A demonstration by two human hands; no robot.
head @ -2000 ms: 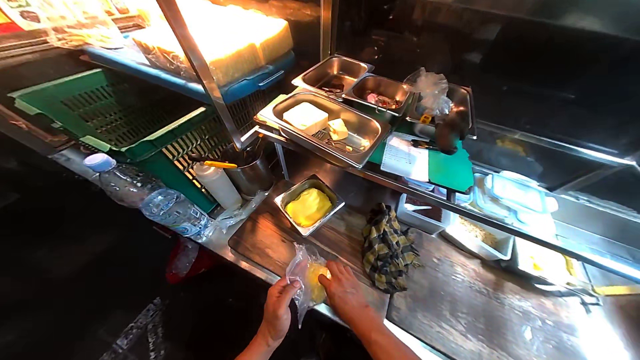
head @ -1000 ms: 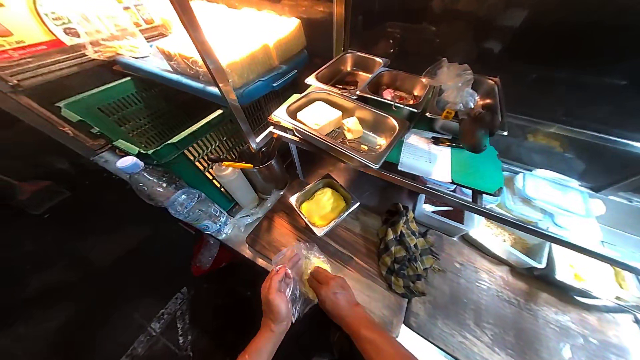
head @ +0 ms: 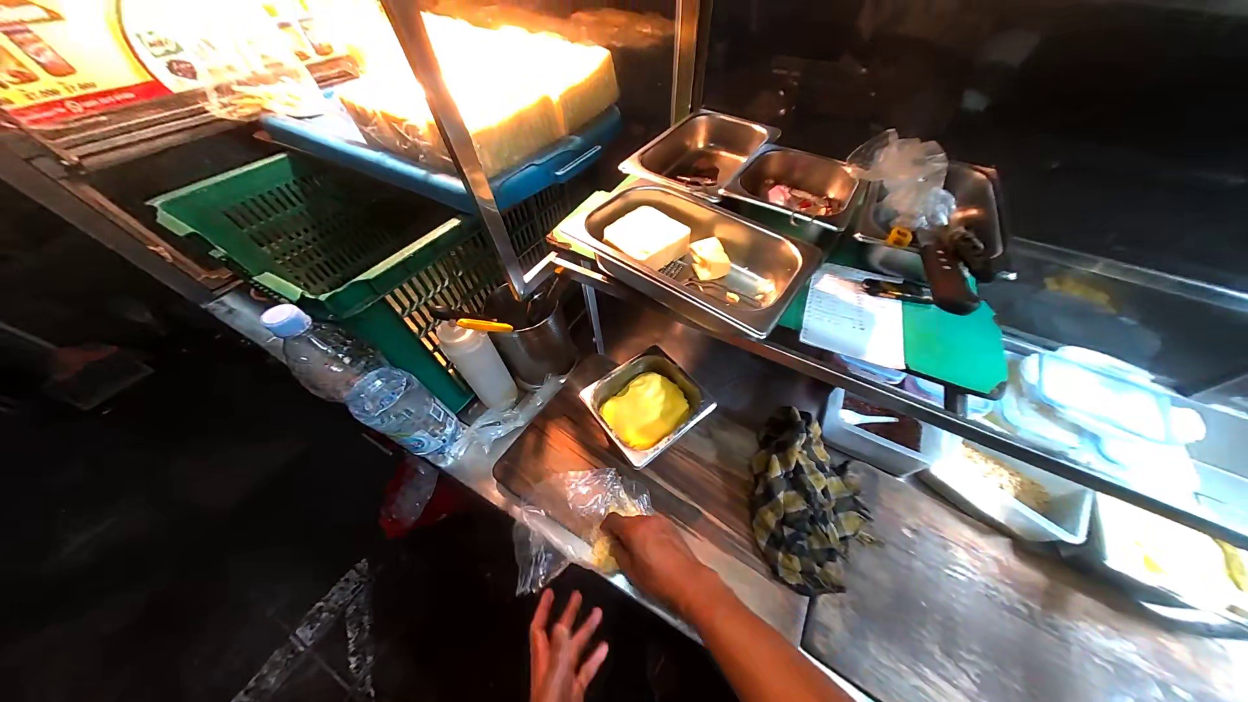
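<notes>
Near the counter's front edge, my right hand (head: 648, 556) grips a clear plastic bag (head: 595, 497) with pale yellow contents. Just below it, my left hand (head: 565, 648) is empty, its fingers spread. Behind the bag, a small square steel pan (head: 643, 405) of smooth yellow spread stands at the back of a dark wooden board (head: 546, 444). A crumpled black-and-yellow checked cloth (head: 804, 502) lies to the right of my right hand. The fingertips of my right hand are partly hidden at the bag.
Left of the board stand plastic bottles (head: 400, 409), a squeeze bottle (head: 478, 366) and a steel container (head: 536, 341). A shelf above holds steel pans (head: 770, 283) and a green cutting board (head: 955, 341). Green crates (head: 283, 224) sit at the left, food tubs (head: 1014, 487) at the right.
My left hand has let go of the plastic bag and moved down from it, fingers spread. My right hand still holds the bag, which now lies at the counter edge.
</notes>
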